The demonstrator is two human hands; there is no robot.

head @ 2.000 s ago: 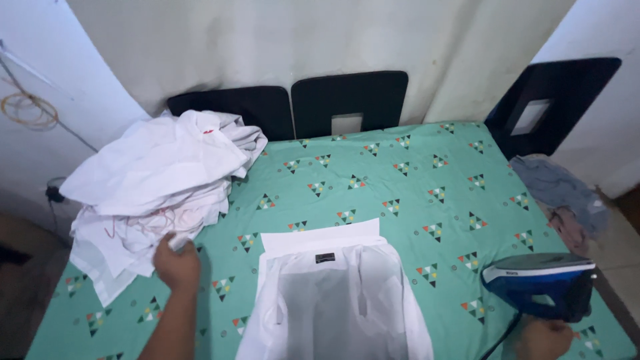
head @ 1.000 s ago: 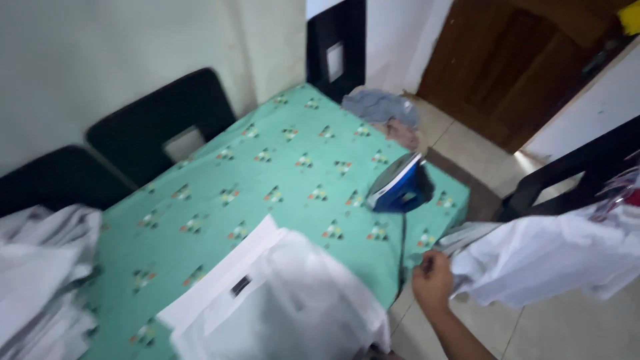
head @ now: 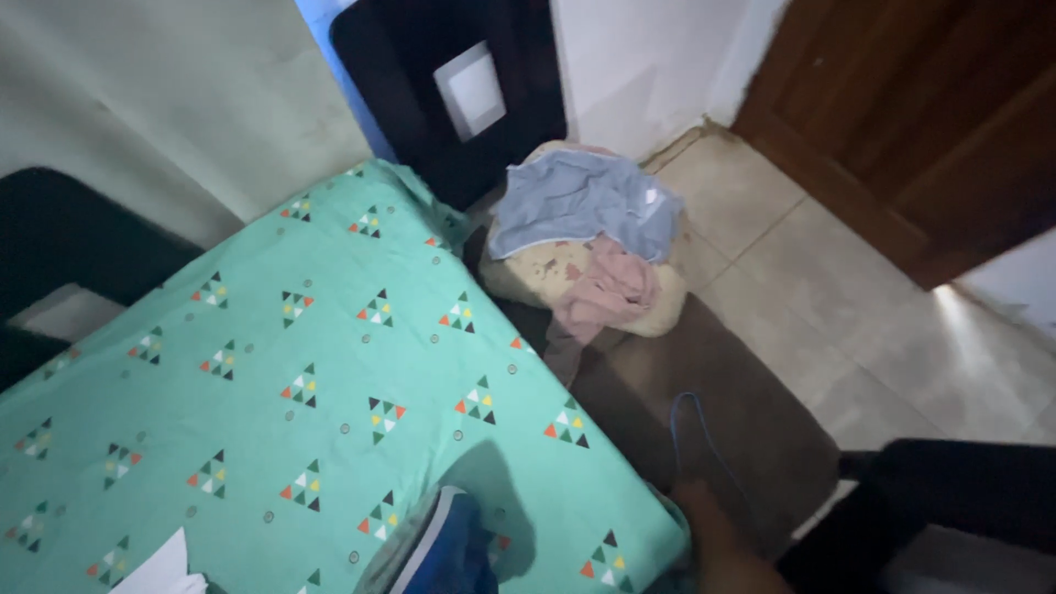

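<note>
My right hand [head: 709, 524], blurred and dim, is low at the right, just beyond the table's corner. A thin blue loop [head: 686, 396], like wire or cord, rises from its fingers over the dark seat. My left hand is out of view. On the green patterned tablecloth [head: 330, 355] stands a blue iron [head: 450, 544], cut off by the bottom edge. The tip of a white garment or sheet [head: 161, 565] shows at the lower left.
Blue-grey cloth [head: 586, 198] and pink cloth [head: 615, 285] lie on a pale cushion at the brown seat [head: 718, 388]. Dark chair backs [head: 520, 74] flank the table, and another dark chair [head: 949, 487] is at the lower right. A brown wooden door [head: 907, 140] stands beyond the tiled floor.
The view has swung right and closer to the table's corner. My right hand has left the white garments it was touching a second ago. The thin blue loop now shows at it.
</note>
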